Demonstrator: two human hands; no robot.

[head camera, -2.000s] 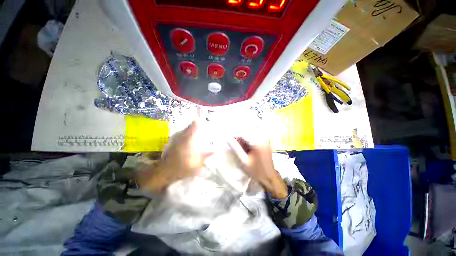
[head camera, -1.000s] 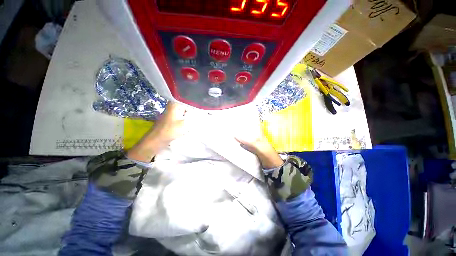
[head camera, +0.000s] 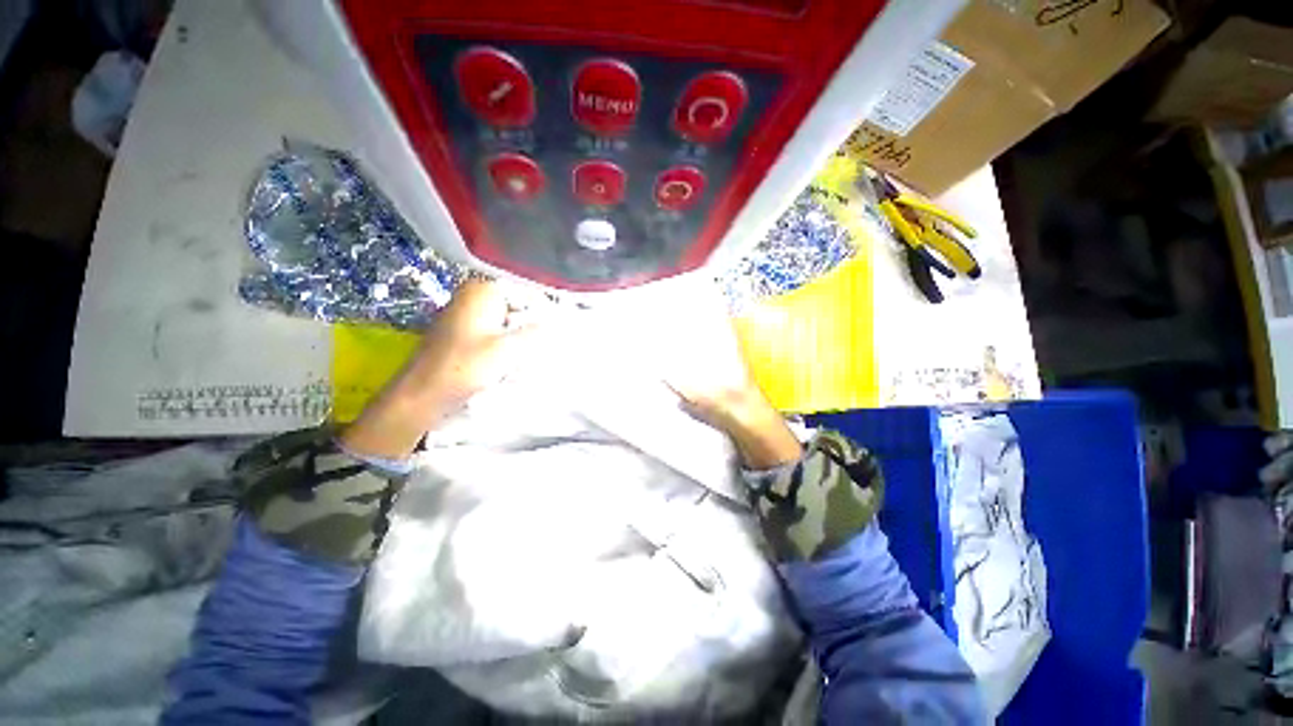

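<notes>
A pale grey-white garment (head camera: pixel 567 567) lies across my lap and up onto the table edge, glaring white under the lamp. My left hand (head camera: pixel 461 355) is on the garment's upper left edge, its fingertips close to the left heap of snap parts (head camera: pixel 340 241). My right hand (head camera: pixel 730 397) holds the garment's upper right side, partly washed out by glare. The snap-setting machine (head camera: pixel 596 156), with its white head and red front, stands above both hands. The dies and any snap at the fingertips are hidden by glare and the head.
A smaller heap of snap parts (head camera: pixel 794 244) lies right of the head. Open yellow-black pliers (head camera: pixel 922 234) and a cardboard box (head camera: pixel 993 92) are farther right. Yellow tape (head camera: pixel 808 341) crosses the table front. A blue crate (head camera: pixel 1085 553) holds cloth at right; a garment pile (head camera: pixel 99 582) is at left.
Two seconds ago my hands were blurred and closer together; my left hand has since moved up and left. The garment lies more spread out. The view has shifted slightly since one second ago.
</notes>
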